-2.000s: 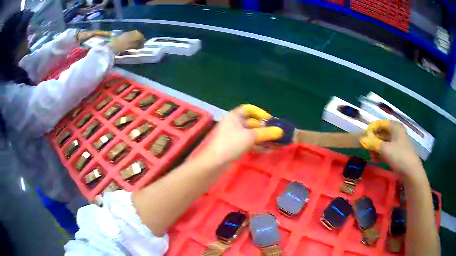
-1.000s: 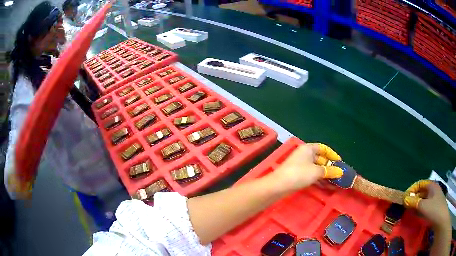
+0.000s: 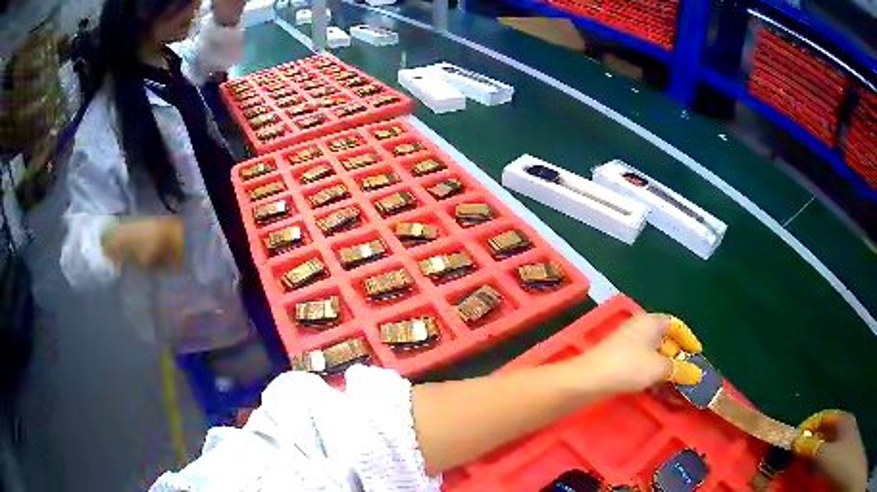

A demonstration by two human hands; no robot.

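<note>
My left hand (image 3: 664, 354), with yellow finger cots, grips a smartwatch (image 3: 700, 386) at its dark head. My right hand (image 3: 835, 444), near the lower right, holds the far end of its gold-bronze band (image 3: 755, 419), which is stretched between the hands. The hands are above the red watch tray (image 3: 615, 434). Other watches lie in its pockets, including one with a lit dark face (image 3: 681, 473); the picture's lower edge cuts some off.
A neighbouring red tray (image 3: 358, 280) holds folded gold-brown bands; another full tray (image 3: 252, 135) lies beyond. White boxes, one with a watch inside (image 3: 577, 200), lie on the green conveyor (image 3: 673, 298). A person in white (image 3: 154, 269) stands at left. Blue racks (image 3: 688, 58) hold red trays.
The view has swung left, so trays and boxes appear farther right than two seconds ago. The person's raised red tray no longer shows. Both hands still hold the watch and band.
</note>
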